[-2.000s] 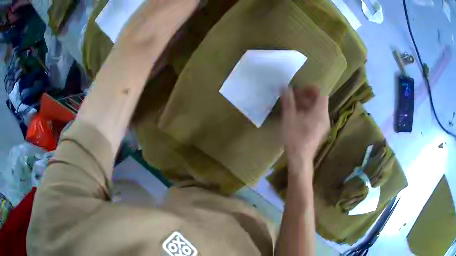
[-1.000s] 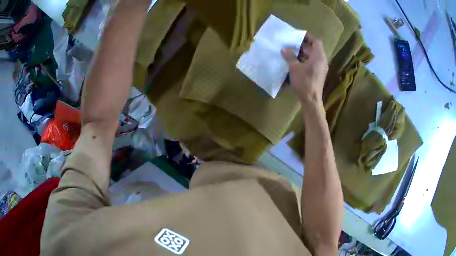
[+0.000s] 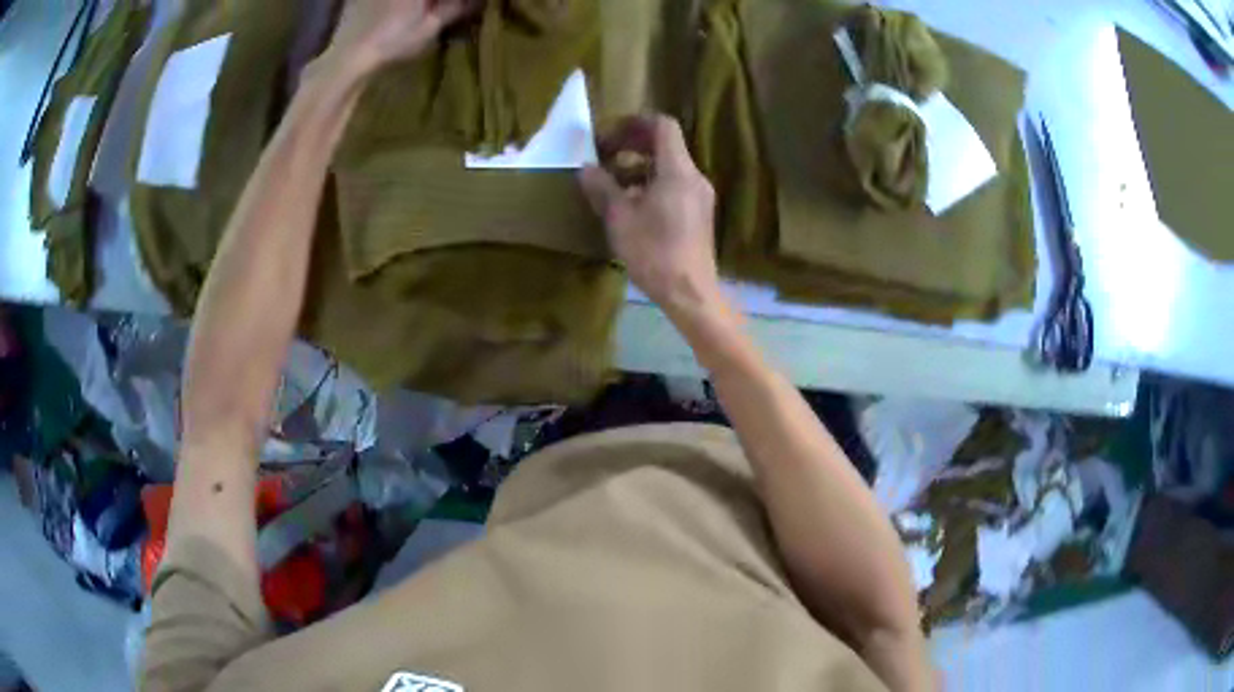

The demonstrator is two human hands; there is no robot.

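A pile of olive ribbed fabric (image 3: 474, 216) lies in front of me, its lower part hanging over the table edge. A gathered olive piece (image 3: 517, 81) lies on it, partly covering a white paper label (image 3: 548, 141). My right hand (image 3: 656, 203) has curled fingers around the lower end of an olive strip, with the thumb at the label's right corner. My left hand (image 3: 393, 25) is at the top edge by the gathered olive fabric, blurred and partly cut off; its grip cannot be made out.
Right of the pile, a tied olive bundle (image 3: 893, 115) and a white label (image 3: 955, 156) lie on stacked olive pieces (image 3: 839, 243). Black shears (image 3: 1066, 291) lie beside them. Labelled olive piles (image 3: 244, 102) are at left. Scraps (image 3: 1008, 500) are heaped below the table edge (image 3: 812, 354).
The view has turned, so the table edge runs across. The gathered olive piece now covers more of the label. My right hand has moved from the label's edge to the strip beside it.
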